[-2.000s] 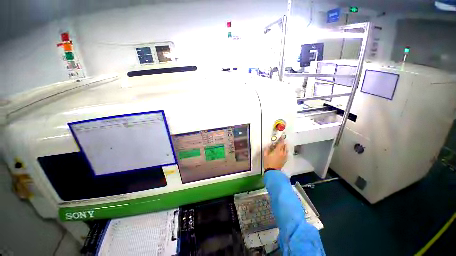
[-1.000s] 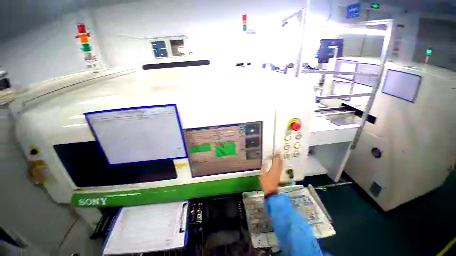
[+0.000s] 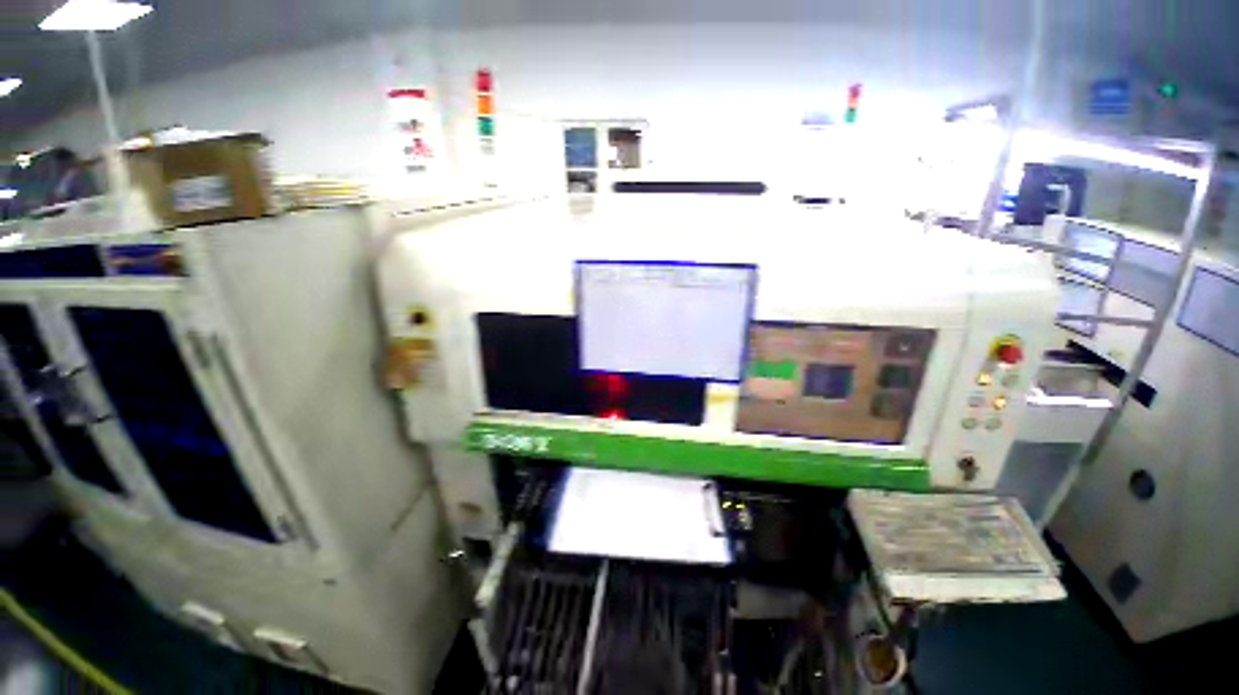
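Observation:
Neither of my hands is in the picture. The white pick-and-place machine with a green stripe (image 3: pixel 693 459) stands in front of me. Its button panel (image 3: pixel 988 401) has a red emergency stop (image 3: pixel 1006 352) at the top. The machine monitor (image 3: pixel 832 384) shows a brownish screen with a green patch. A blue-bordered record sheet (image 3: pixel 666 321) hangs over the dark window, where a red glow shows. A clipboard (image 3: pixel 639 516) with a white page lies above the tape feeders (image 3: pixel 544 625). The keyboard (image 3: pixel 955 539) is on the side shelf at the right.
A white cabinet with dark doors (image 3: pixel 319 407) stands at the left, with a cardboard box (image 3: pixel 211 177) on top. A metal frame (image 3: pixel 1139 340) and another white machine (image 3: pixel 1155 502) stand at the right. A yellow floor line (image 3: pixel 55 649) shows at the lower left.
My hand, in a blue sleeve, was at the button panel and has left the picture. The view has turned left and widened, bringing in the left cabinet. A red glow now shows in the machine window.

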